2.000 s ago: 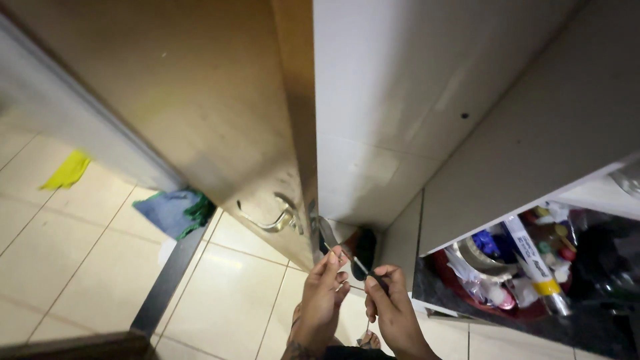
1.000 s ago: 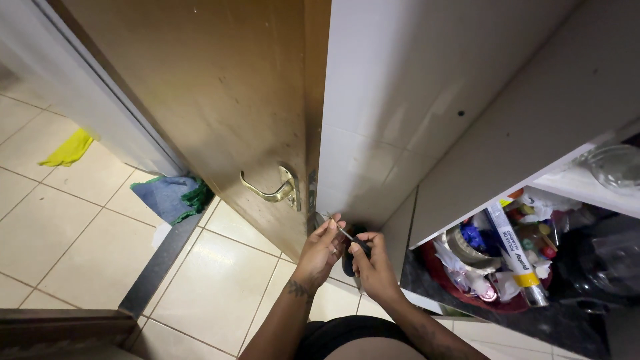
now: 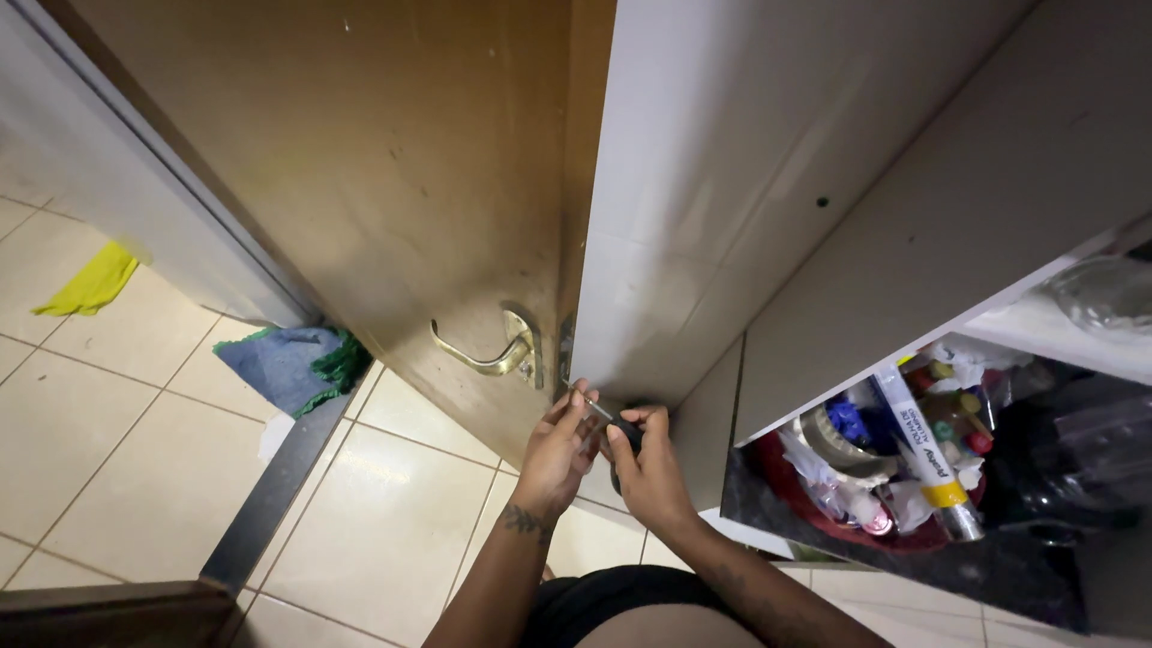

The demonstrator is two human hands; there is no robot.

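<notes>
Both hands meet low in the middle of the head view, close to the edge of a wooden door [image 3: 432, 180]. My right hand [image 3: 650, 463] grips the dark handle [image 3: 626, 436] of a screwdriver, whose thin metal shaft [image 3: 598, 409] points up and left. The fingertips of my left hand [image 3: 558, 445] pinch around the front of that shaft; whether a screw is held there is too small to tell. Just up and left of the hands is a brass-coloured lever handle [image 3: 490, 360] on the door face. A metal lock plate [image 3: 565, 346] shows on the door's edge.
A pale cabinet side [image 3: 702, 180] stands right beside the door. On a dark counter [image 3: 954, 571], a red basket [image 3: 783, 486] holds a foil box [image 3: 909, 423], wrappers and bottles. A blue cloth with green trim [image 3: 283, 364] and a yellow cloth [image 3: 94, 279] lie on the tiled floor.
Two seconds ago the hands were apart, with the tool in the right one; now they are together at the tool's shaft. The view has shifted somewhat.
</notes>
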